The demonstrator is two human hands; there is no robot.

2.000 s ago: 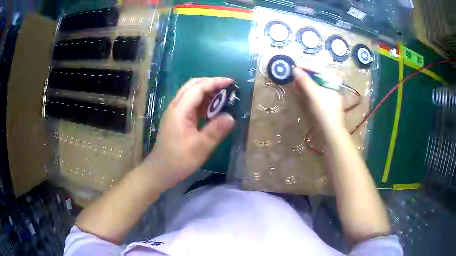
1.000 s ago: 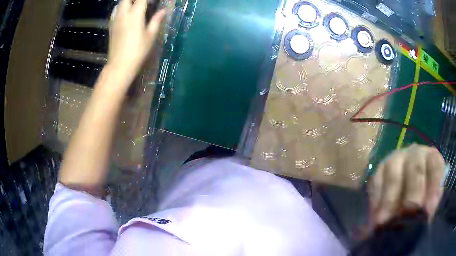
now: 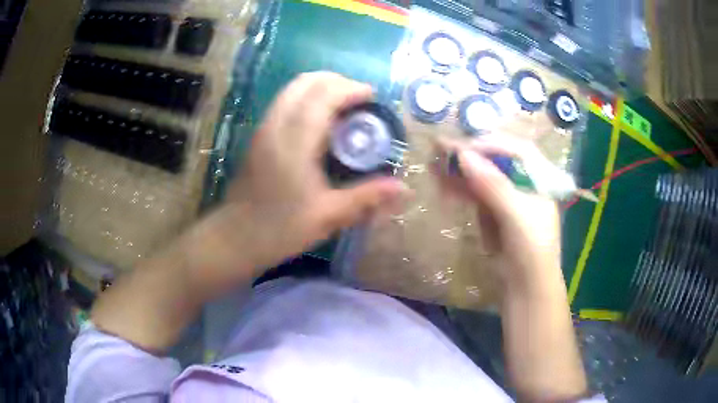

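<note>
My left hand holds a small round loudspeaker by its rim, its pale magnet side facing me. My right hand holds a pen-sized test probe, dark blue and green with a whitish end; its tip is blurred and points toward the loudspeaker, apart from it. The right blister tray over brown cardboard holds several loudspeakers lying flat with pale magnets up, at its far end. The left blister tray holds black rows of loudspeakers on edge at its far part.
A green mat with yellow and red tape lies between and beside the trays. A red wire runs off to the right. Stacked trays stand at the right edge, cardboard sheets at the upper right. A grey tray lies at the back.
My left hand has come back from the left tray with a loudspeaker. My right hand has moved from the lower right to over the right tray, which now holds one more loudspeaker.
</note>
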